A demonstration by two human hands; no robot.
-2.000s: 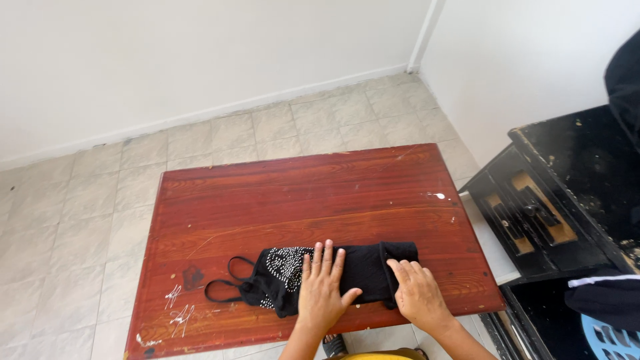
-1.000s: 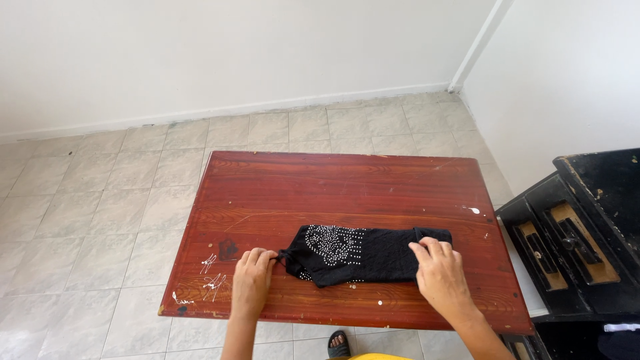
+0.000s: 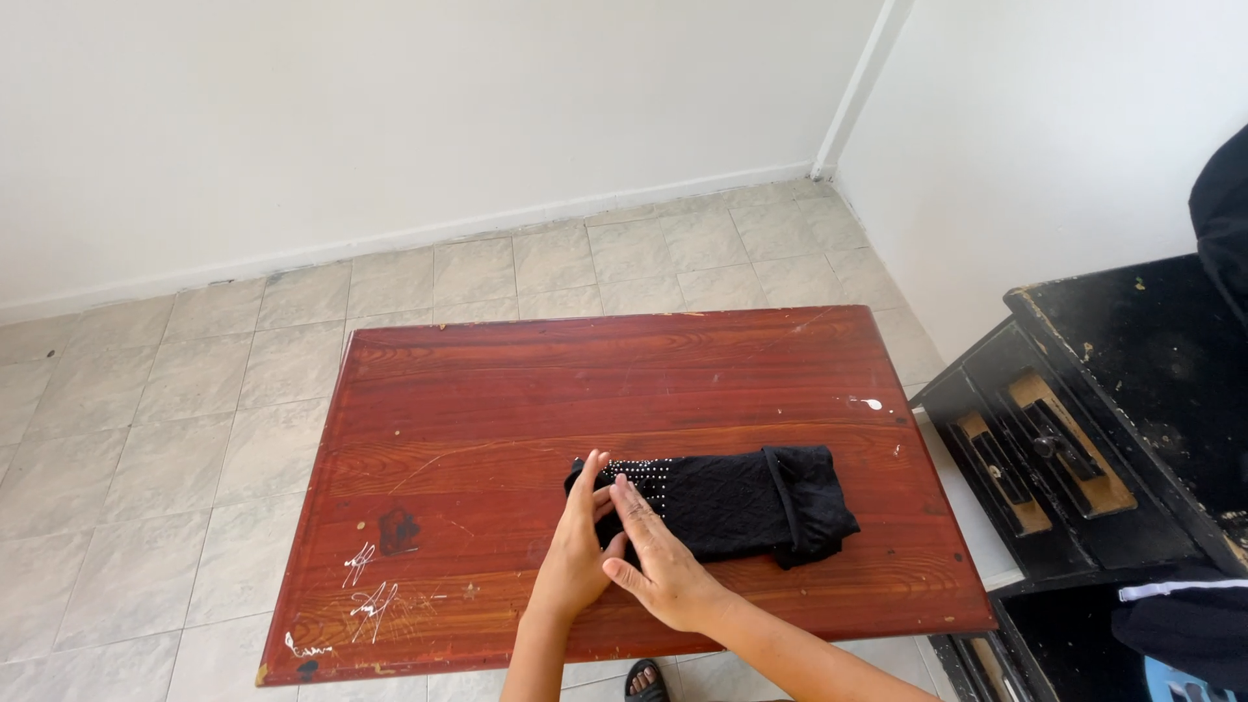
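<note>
A black garment with silvery studs (image 3: 726,502) lies folded into a long strip near the front of the reddish wooden table (image 3: 604,380). Its right end is folded over in a loose flap. My left hand (image 3: 582,546) is on edge at the studded left end, fingers pointing away from me. Beside it, my right hand (image 3: 658,561) slants over the same end, its fingertips close to the left hand's fingers. The two hands hide part of the studs and the left end, so whether the fingers pinch the cloth does not show.
A worn black wooden cabinet (image 3: 1150,380) stands right of the table, with dark cloth (image 3: 1185,624) in its lower part. Another dark item (image 3: 1224,229) is at its top right. A sandalled foot (image 3: 644,681) shows below the table's front edge.
The right hand has moved left from the garment's right end to the studded end, beside the left hand. The thin straps seen at the left end two seconds ago no longer show.
</note>
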